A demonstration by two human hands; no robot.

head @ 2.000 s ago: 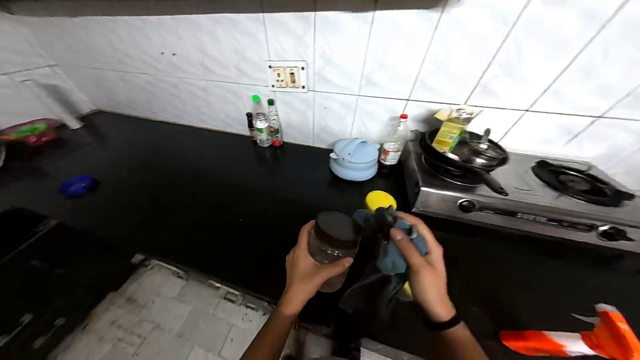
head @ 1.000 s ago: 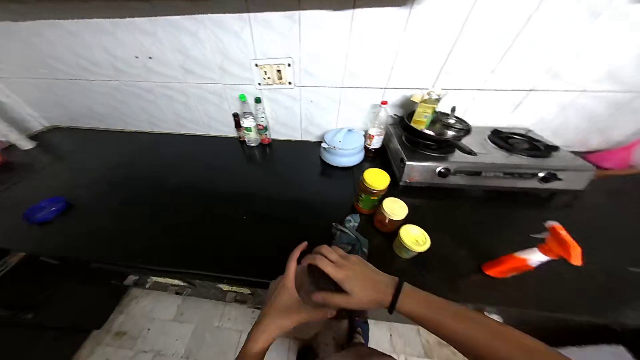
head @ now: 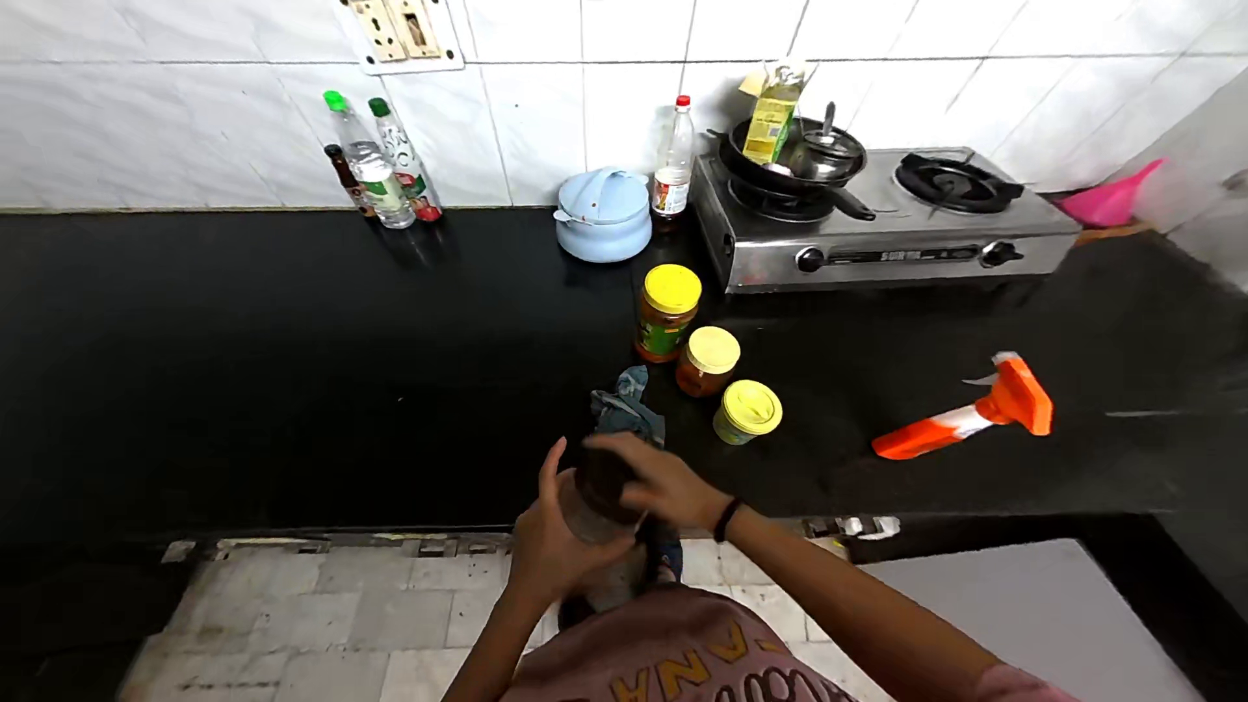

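Note:
My left hand (head: pixel 561 541) holds a clear jar (head: pixel 583 512) around its body, tilted, just off the counter's front edge. The fingers of my right hand (head: pixel 668 483) grip the jar's dark lid (head: pixel 606 480). Beyond my hands a crumpled blue-grey cloth (head: pixel 629 409) lies on the black counter. To its right stand a tall yellow-lidded jar (head: pixel 666 317), a smaller jar (head: pixel 707 363) with a pale yellow lid, and a yellow-lidded tub (head: pixel 748 411). The jar's contents cannot be made out.
A light blue lidded pot (head: pixel 604 219) and a red-capped bottle (head: pixel 674 166) stand near the gas stove (head: pixel 902 234), which bears a black frying pan (head: pixel 846 202). Several bottles (head: pixel 380 180) stand by the wall. An orange spray bottle (head: pixel 960 421) lies to the right.
The cloth, in my right hand two seconds ago, now lies on the counter. My right hand has moved onto the jar's lid. The view has tilted downward.

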